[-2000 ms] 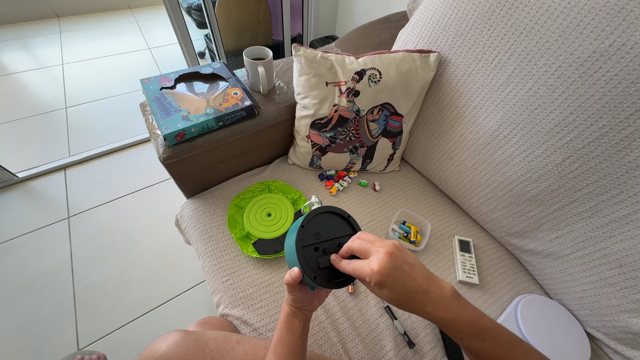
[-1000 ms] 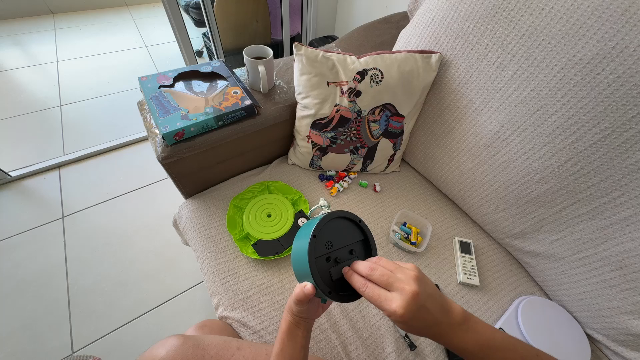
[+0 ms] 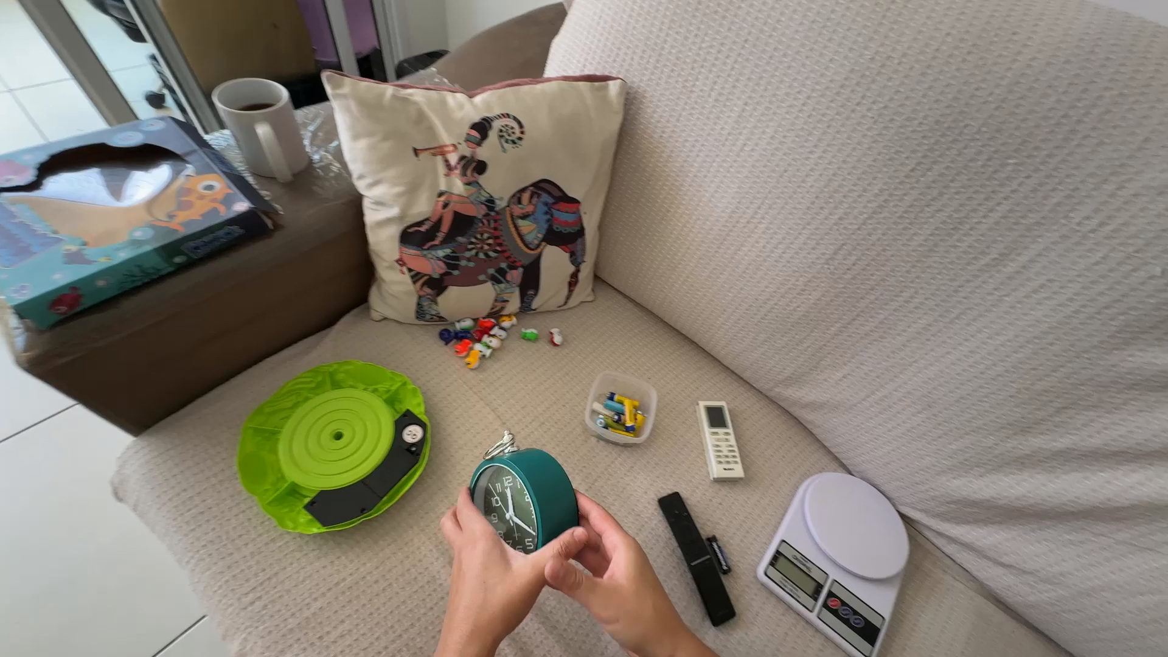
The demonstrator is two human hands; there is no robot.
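Note:
A round teal alarm clock (image 3: 546, 493) is held above the sofa seat, its dark dial turned up and to the left, a metal loop on top. My left hand (image 3: 493, 570) grips its left and lower side, the thumb along the lower rim. My right hand (image 3: 616, 579) holds the right side, fingers curled behind the case. The clock's back is hidden. To the right lie a black remote control (image 3: 696, 558) and a dark battery (image 3: 719, 554) beside it. A clear plastic tub (image 3: 595, 436) beyond the clock holds several batteries.
A green toy base (image 3: 336, 438) lies left, small colourful toy figures (image 3: 484, 339) by an elephant-print cushion (image 3: 488, 210). A white remote (image 3: 721, 443) and kitchen scale (image 3: 856, 526) are right. The sofa arm bears a toy box (image 3: 137, 246) and a mug with dark liquid (image 3: 274, 128).
The clock has been turned over: its black back faced me before, its dial now. My right hand has left the back and holds the side. The view has shifted right.

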